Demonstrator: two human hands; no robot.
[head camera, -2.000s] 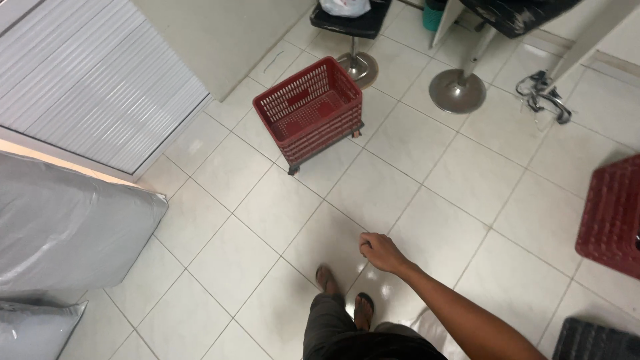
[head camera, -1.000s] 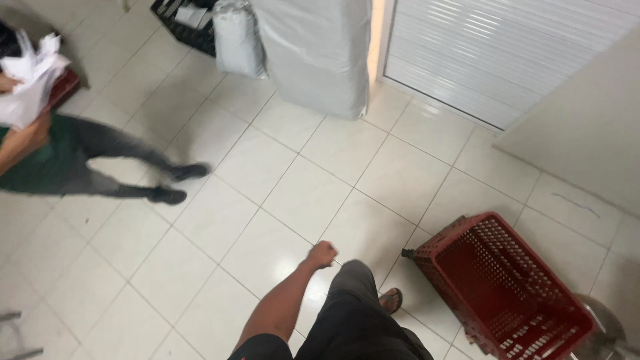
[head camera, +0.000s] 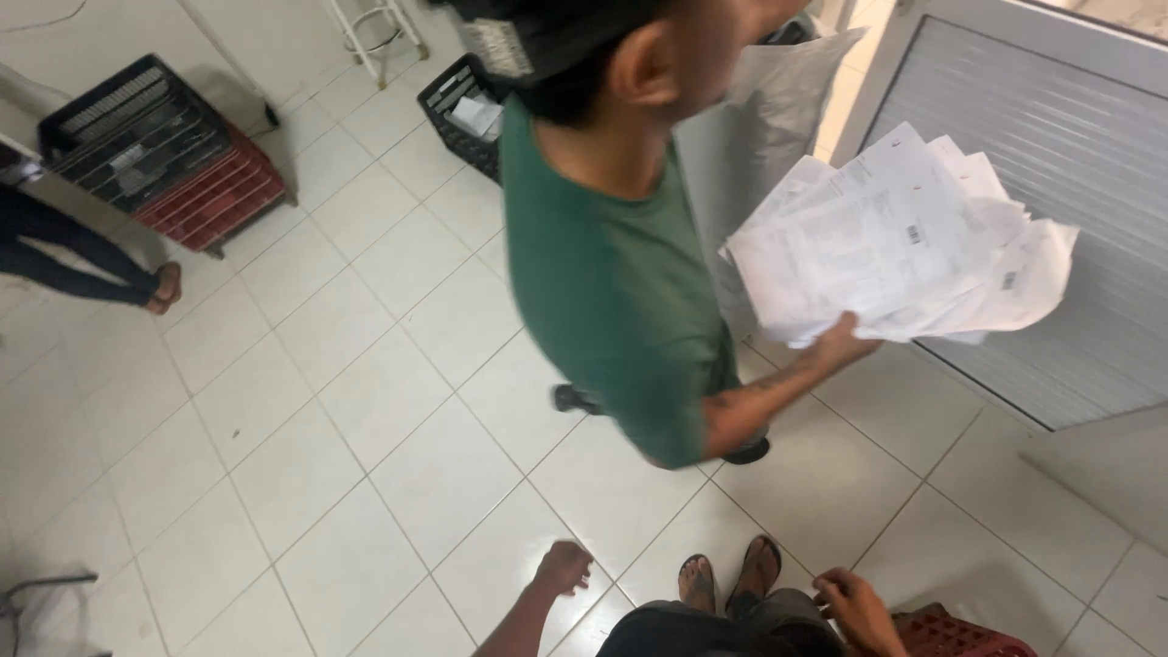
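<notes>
My left hand (head camera: 564, 568) hangs over the tiled floor at the lower middle, fingers loosely curled, with nothing seen in it. At the lower right, my right hand (head camera: 844, 598) is beside my leg, fingers partly bent, nothing seen in it. A red plastic basket (head camera: 963, 636) lies close to the right of that hand, mostly cut off by the frame. In front of me a person in a green T-shirt (head camera: 607, 301) and dark cap holds a fanned stack of printed papers (head camera: 876, 246).
A black crate with papers (head camera: 465, 114) stands behind the person. Black and red baskets (head camera: 214, 196) are at the upper left, near another person's legs (head camera: 78, 251). A white ribbed door panel (head camera: 1022, 210) is at the right; a metal-legged item (head camera: 50, 584) shows lower left.
The person in green has come from the left edge to right in front of me, papers in hand. My right hand has come into view. The view has swung round strongly.
</notes>
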